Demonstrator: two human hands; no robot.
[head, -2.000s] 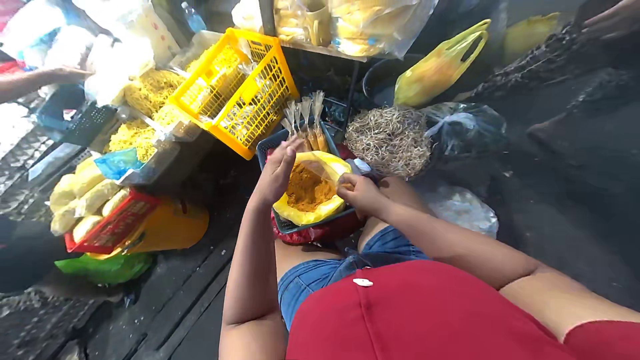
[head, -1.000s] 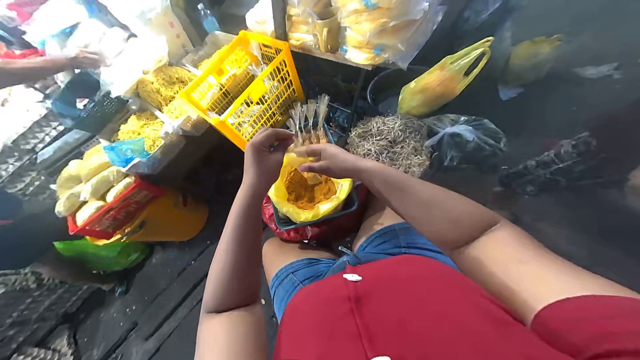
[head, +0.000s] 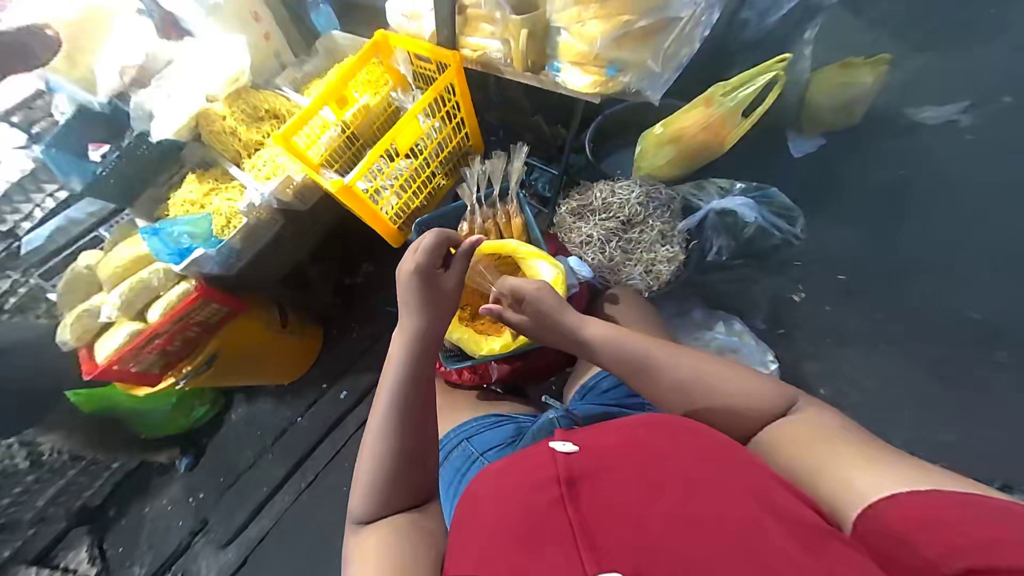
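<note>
Between my knees, a yellow plastic bag point(head: 520, 258) lies open in a dark crate point(head: 488, 358), with orange-yellow powder point(head: 480, 322) inside. My left hand point(head: 436, 280) is raised at the bag's left rim, thumb and forefinger close together; whether it pinches anything is unclear. Over the powder, my right hand point(head: 534, 308) has its fingertips on a small clear plastic bag point(head: 483, 276). Several tied clear packets point(head: 500, 216) of orange-brown contents stand upright at the crate's far end.
Bean sprouts point(head: 622, 232) are heaped beside the crate, near a knotted clear bag point(head: 740, 220). A yellow basket point(head: 400, 152) leans at the far left of the crate, by trays of yellow noodles point(head: 210, 200). A red crate point(head: 164, 336) with wrapped bundles sits left. A yellow carrier bag point(head: 708, 124) is behind.
From one second ago, my right hand has moved from the far rim down over the powder, and my hands are farther apart. The powder was in plainer view two seconds ago.
</note>
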